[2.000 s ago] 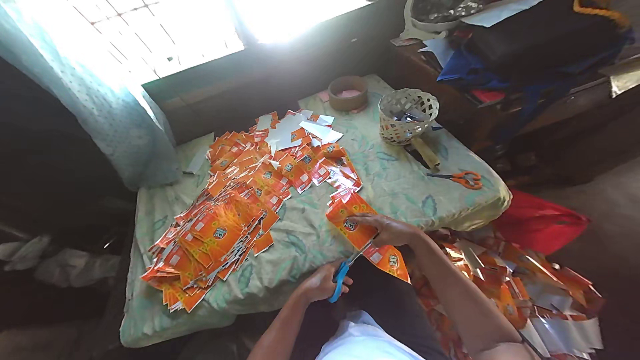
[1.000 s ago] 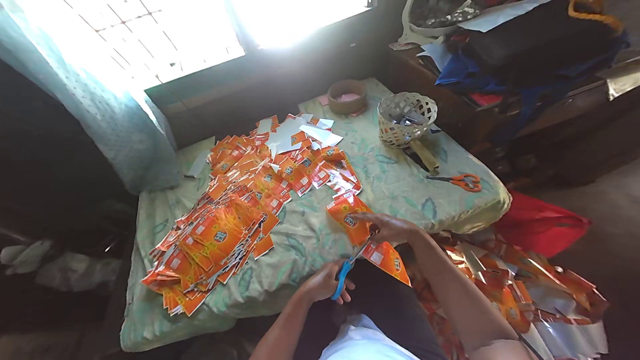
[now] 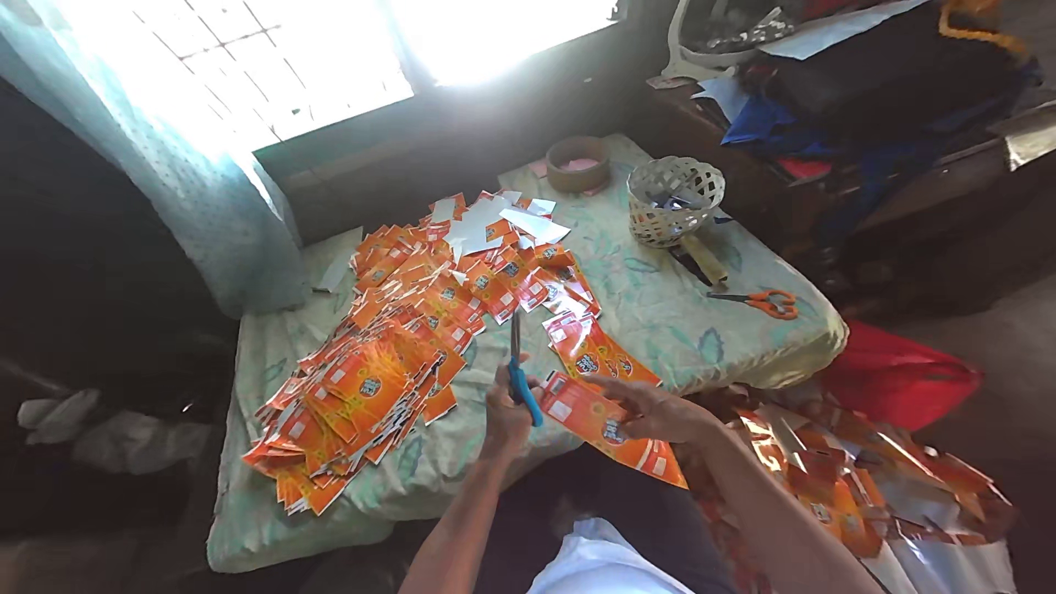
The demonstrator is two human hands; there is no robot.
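Note:
My left hand (image 3: 509,412) grips blue-handled scissors (image 3: 522,388), whose blades point away from me over the table and look closed. My right hand (image 3: 652,408) holds an orange printed wrapper sheet (image 3: 606,425) just right of the scissors, near the table's front edge. Another orange printed piece (image 3: 590,351) lies on the cloth beyond my right hand. A large heap of orange printed pieces (image 3: 371,384) spreads over the left and middle of the table, with white-backed pieces (image 3: 483,223) at its far end.
A patterned cloth (image 3: 660,330) covers the table. Toward its back right are a round brown container (image 3: 577,165), a woven basket (image 3: 675,202) and orange-handled scissors (image 3: 771,304). More wrapper sheets (image 3: 874,487) are piled at lower right, beside red material (image 3: 895,375). A curtain (image 3: 239,231) hangs at left.
The scissors have come away from the sheet in my right hand and now point toward the heap. My left hand has moved forward with them. The held sheet now lies apart from the piece beyond it.

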